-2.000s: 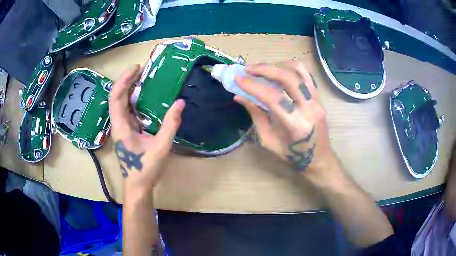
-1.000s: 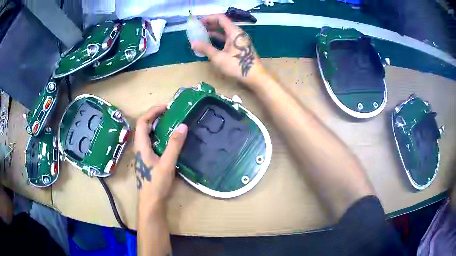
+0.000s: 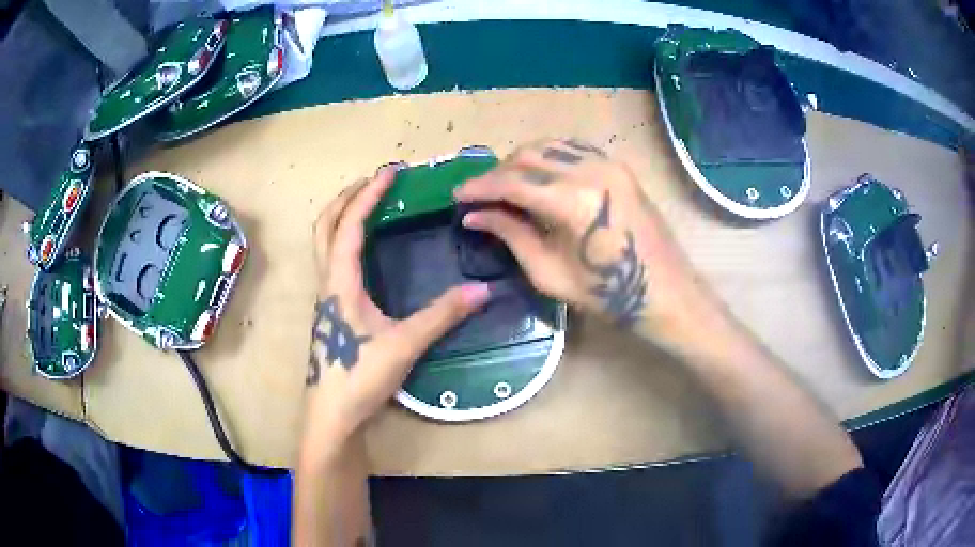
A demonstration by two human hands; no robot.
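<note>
A glossy green car body (image 3: 481, 374) with a pale rim lies on the cardboard in front of me, its studded rounded end towards me. My left hand (image 3: 369, 310) holds its left side, the thumb reaching over the black recess. My right hand (image 3: 577, 230) is over the recess's upper right, fingertips pinching a small black insert (image 3: 483, 254), partly hidden by the fingers. The glue bottle (image 3: 401, 53), translucent white with a yellowish tip, stands upright on the green surface behind the cardboard.
Several green bodies sit at left, one with a grey interior (image 3: 171, 262) and others overlapping (image 3: 230, 91). Two more bodies stand at right (image 3: 732, 128) (image 3: 877, 278). A black cable (image 3: 219, 417) crosses the cardboard's left front edge. A blue crate (image 3: 203, 502) is below.
The glue bottle has been set down upright. My right hand has come back to the body and now pinches the black insert in the recess. The body has turned so its studded end faces me.
</note>
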